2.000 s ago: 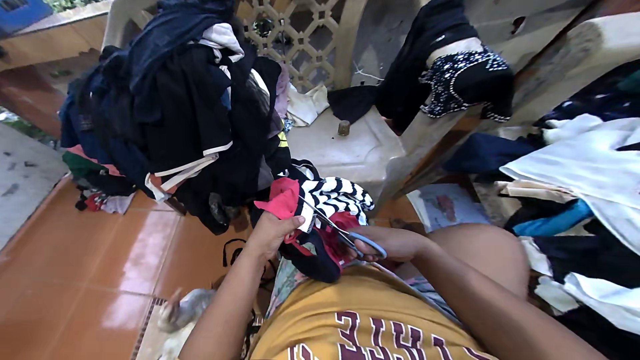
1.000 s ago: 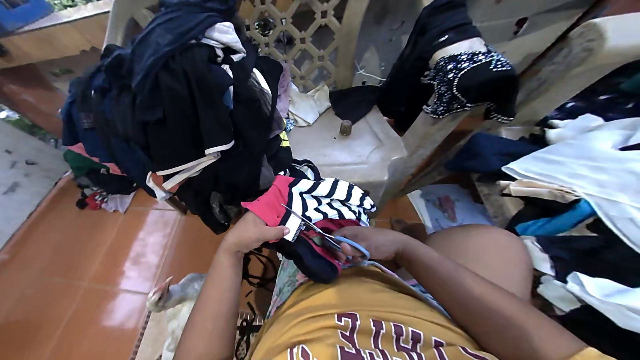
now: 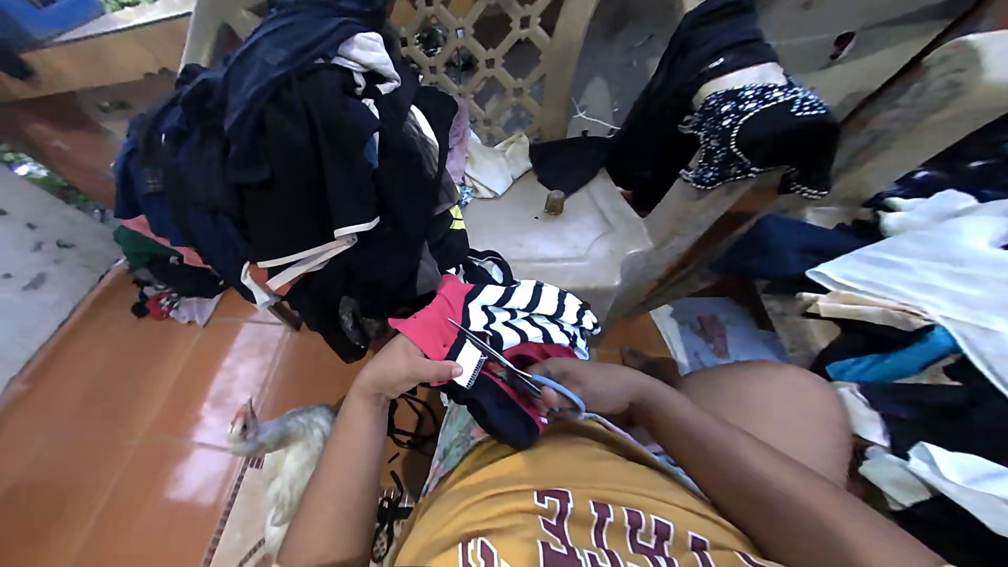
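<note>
My left hand (image 3: 405, 368) pinches the red edge of a garment (image 3: 528, 315) that has black-and-white stripes and dark cloth below. A white label (image 3: 469, 364) lies beside my left thumb. In my right hand (image 3: 587, 386) is a pair of scissors (image 3: 504, 361) with blue handles, its blades pointing up and left across the red cloth, just by the label. Whether the blades touch the fabric cannot be told. The garment rests over my lap, its dark lower part (image 3: 504, 413) hanging between both hands.
A big heap of dark clothes (image 3: 276, 157) stands at the left of a plastic chair (image 3: 551, 236). A beaded black garment (image 3: 748, 134) hangs over a chair arm. White and dark clothes (image 3: 929, 260) lie at the right. A chicken (image 3: 291, 441) stands on the tiled floor (image 3: 118, 409) by my left arm.
The red cloth is spread out more between my hands and the white label has come into plain view. The chicken has raised its head and come further into view at the left.
</note>
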